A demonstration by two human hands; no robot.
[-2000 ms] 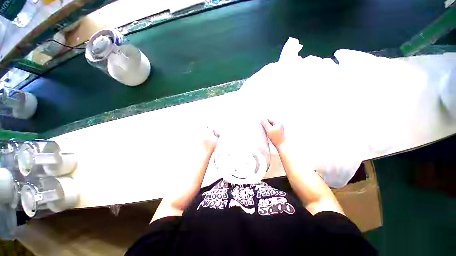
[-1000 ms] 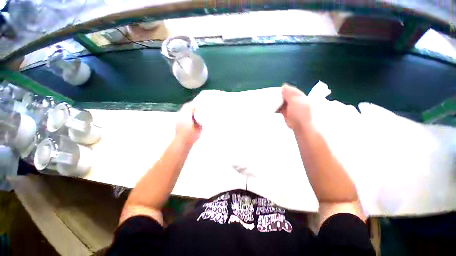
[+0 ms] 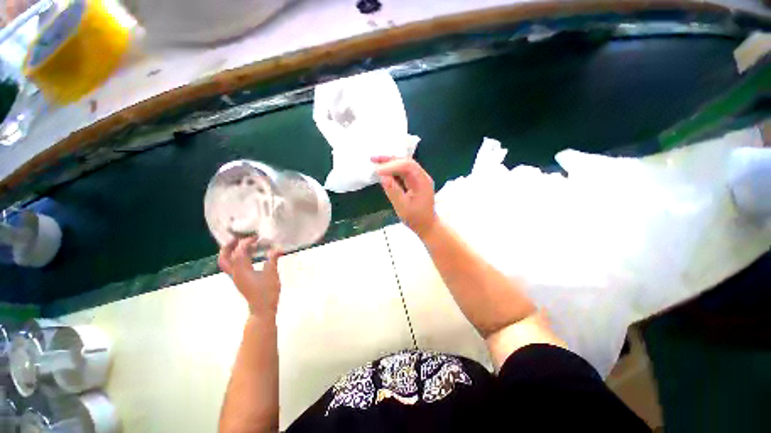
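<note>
A clear jar with a whitish base (image 3: 300, 211) lies tilted over the near edge of the belt, left of centre. My left hand (image 3: 254, 271) has its fingers on the jar's near rim and grips it. A bagged jar (image 3: 363, 110) in milky-white film is on the dark green belt, with the loose end of its bag towards me. My right hand (image 3: 407, 193) has curled fingers over this loose end; whether they pinch the film is unclear.
A heap of white bags (image 3: 583, 228) covers the bench's right part. Waiting jars (image 3: 63, 359) stand at the left bench end. Another jar (image 3: 34, 239) is on the belt at far left. A yellow tape roll (image 3: 80, 51) lies on the raised shelf. A carton (image 3: 634, 385) shows below right.
The bag held open between both hands is gone from them. A bagged jar now rests on the belt. My left hand has moved to an unbagged jar; my right hand is at the bagged one.
</note>
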